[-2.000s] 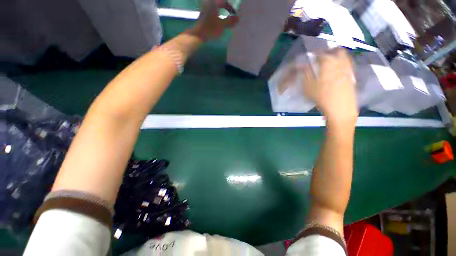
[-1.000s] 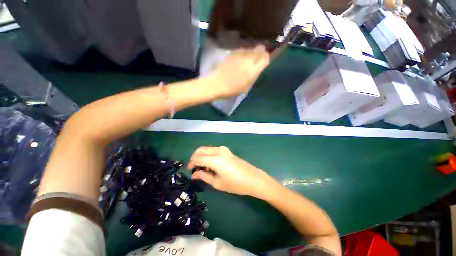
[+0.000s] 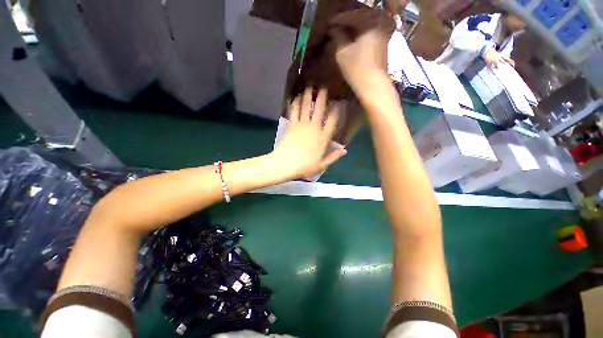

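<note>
An open white box with tall brown inside flaps [image 3: 330, 49] stands at the upper middle of the green bench. My left hand [image 3: 307, 135] lies spread against the near side of the box, fingers apart. My right hand [image 3: 363, 61] is raised at the brown flaps, its fingers curled; whether it holds anything is hidden. The box mouth and contents cannot be made out. A loose pile of black USB cables [image 3: 211, 277] with silvery plugs lies near my body at the left.
Closed white cartons [image 3: 456, 152] stand in a row at right. Tall grey-looking cartons [image 3: 192, 53] stand at left. A clear bag of cables [image 3: 40, 224] lies at far left beside a metal upright [image 3: 79, 135]. An orange tape roll [image 3: 571, 238] is at far right. Another person [image 3: 477, 39] handles stacked sheets opposite.
My right hand has moved from the cable pile up to the brown flaps. My left hand has lowered from the flap area and opened flat against the box. The view has shifted slightly.
</note>
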